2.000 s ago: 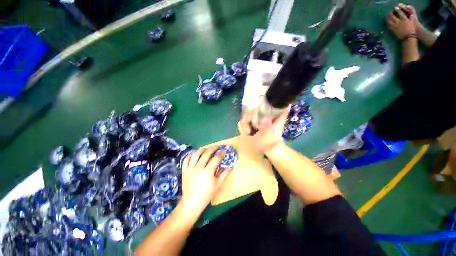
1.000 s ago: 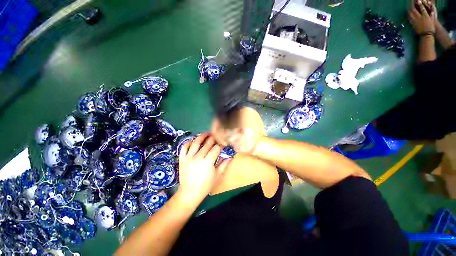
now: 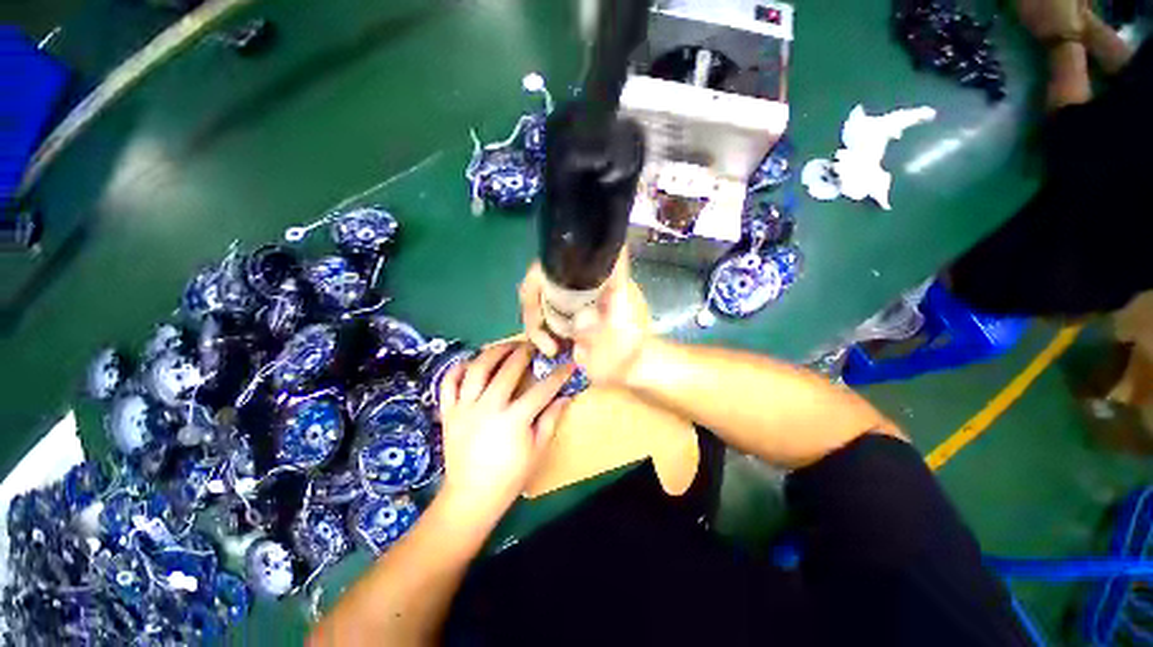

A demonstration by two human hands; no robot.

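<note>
My right hand [image 3: 604, 322] grips the pale lower end of the black electric screwdriver [image 3: 588, 202], which stands upright over a small round assembly [image 3: 558, 369]. My left hand [image 3: 487, 423] lies over the left side of this assembly, fingers curled on it, and holds it on the tan work pad [image 3: 607, 442]. Only part of the blue face shows between the hands. The screwdriver's tip and any screw are hidden by my right hand.
A large pile of blue and dark assemblies [image 3: 310, 430] lies at the left. The white screw feeder [image 3: 708, 120] stands beyond the pad, with a few assemblies [image 3: 746, 281] beside it. White scrap [image 3: 866, 158] lies right of it. Another person's hands [image 3: 1068, 25] show at top right.
The screwdriver has come from the feeder back to the assembly and now stands upright over it, in my right hand. My left hand has stayed on the assembly.
</note>
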